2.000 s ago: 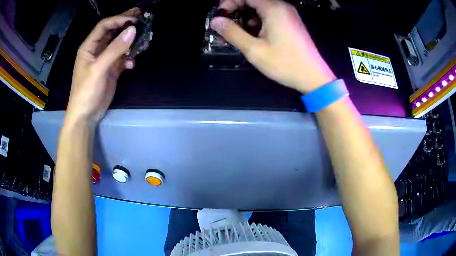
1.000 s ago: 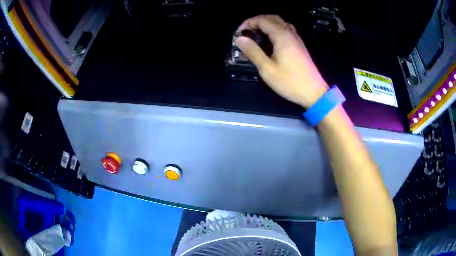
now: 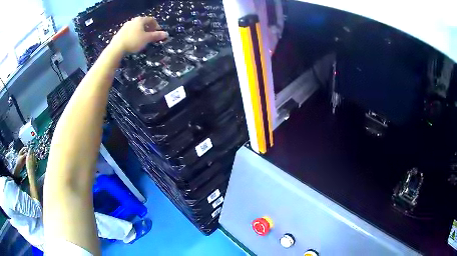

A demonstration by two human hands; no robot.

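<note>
My left hand (image 3: pixel 139 35) is over the top black parts tray (image 3: pixel 193 67) of a tall stack on the left, fingers bent down at its pockets. Whether the fingers hold a part cannot be told. Rows of clear-looking parts sit in the pockets. A metallic fixture (image 3: pixel 408 190) stands on the dark machine table at the right, and whether a part sits on it is unclear. My right hand is not in view.
The yellow-black sensor bar (image 3: pixel 256 85) stands between stack and machine opening. The grey panel (image 3: pixel 295 200) carries a red emergency stop (image 3: pixel 261 226), a white button (image 3: pixel 287 240) and an orange-yellow button (image 3: pixel 310 253). Another person (image 3: pixel 25 210) works at a bench at far left.
The view has swung left to the tray stack. My left hand, at first holding a part over the table, is now over the tray. My right hand has left the picture.
</note>
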